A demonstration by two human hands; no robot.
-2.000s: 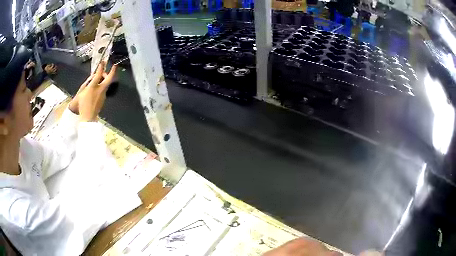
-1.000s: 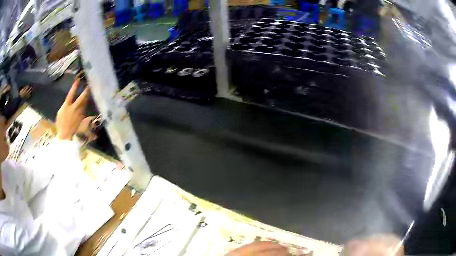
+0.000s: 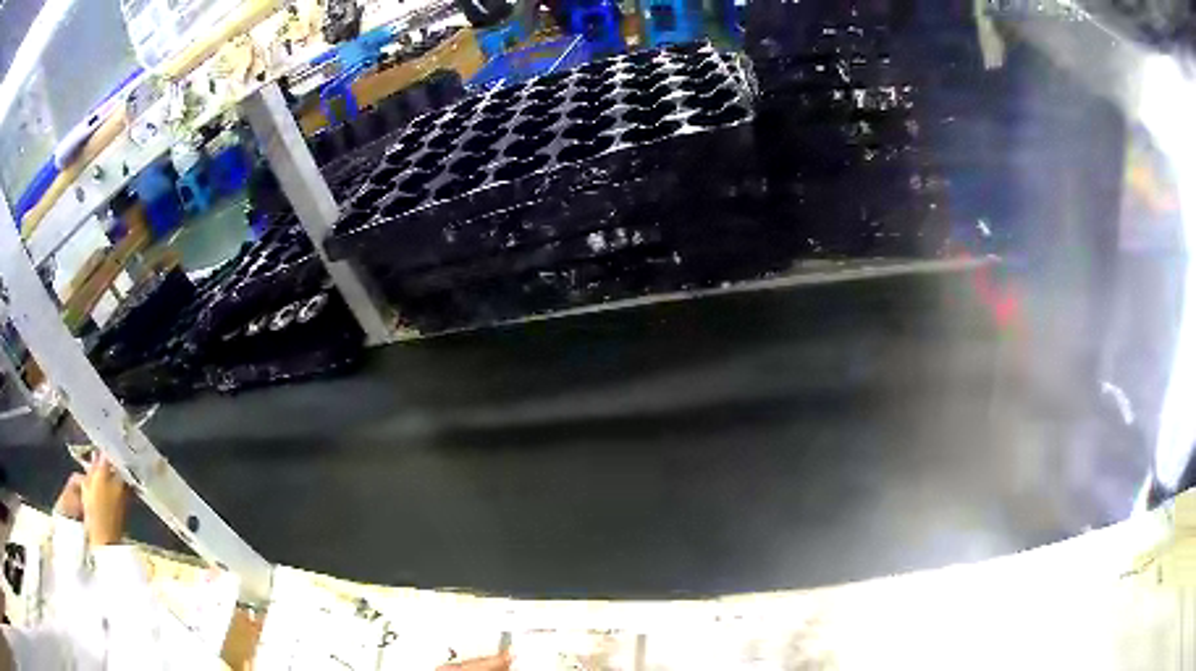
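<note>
Only a thin edge of my left hand (image 3: pixel 475 663) shows at the bottom edge; its fingers and anything it holds are cut off. It is over the white bench cover (image 3: pixel 564 636), which is overexposed towards the right. My right hand is not in view. The wide dark conveyor belt (image 3: pixel 590 459) runs across the frame beyond the bench. No part is visible on the belt.
Black blister trays (image 3: pixel 564 223) with round pockets are stacked beyond the belt. A lower tray (image 3: pixel 276 325) at left shows a few pale rings. A white post (image 3: pixel 158 479) crosses at left, beside a coworker's hand (image 3: pixel 102 498). Bright glare lies at right.
The view has turned to the right and tilted; posts, trays and coworker have shifted left. My left hand has slid left and mostly out of frame, and my right hand has left the picture.
</note>
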